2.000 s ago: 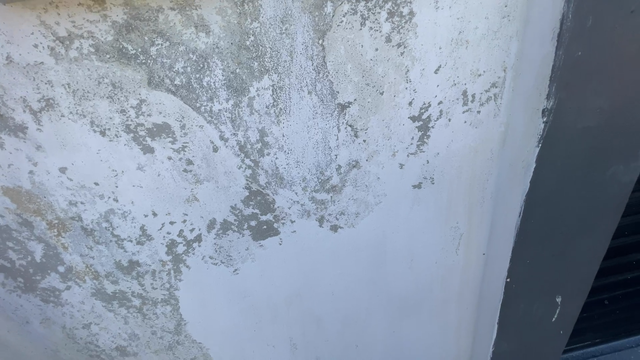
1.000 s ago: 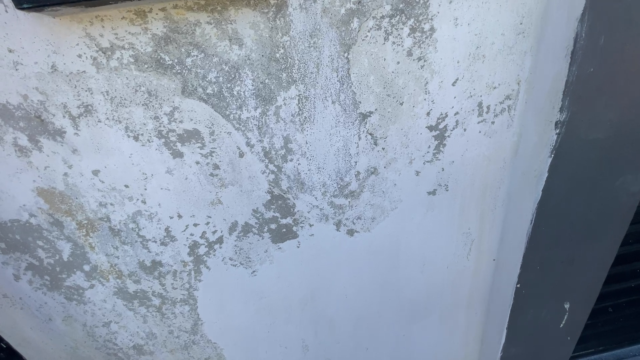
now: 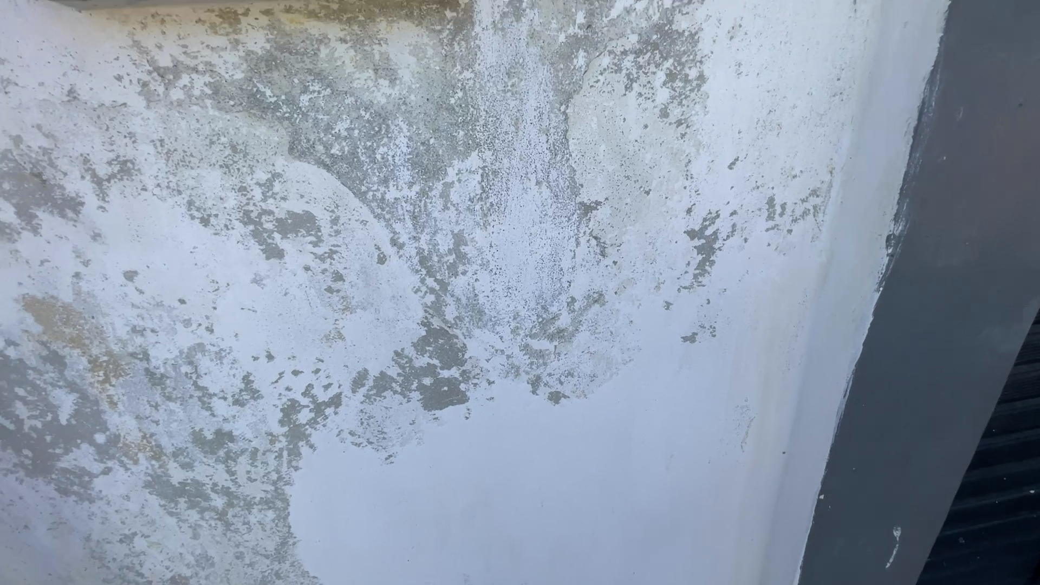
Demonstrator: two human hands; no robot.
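Neither my left hand nor my right hand shows in the head view, so what they hold or touch is hidden. A white painted wall (image 3: 520,487) fills most of the view. Its paint is worn away in an irregular patch (image 3: 357,122) with grey bare spots across the upper middle and the left. Near the left edge there is a yellowish-brown stain (image 3: 69,325). The lower middle of the wall is smoother and more evenly white.
A dark grey painted band (image 3: 918,292) runs slanted down the right side, with a rough paint edge against the white. Beyond it, at the lower right, lies a dark ribbed surface (image 3: 995,471). A brownish edge (image 3: 244,6) borders the wall at the top.
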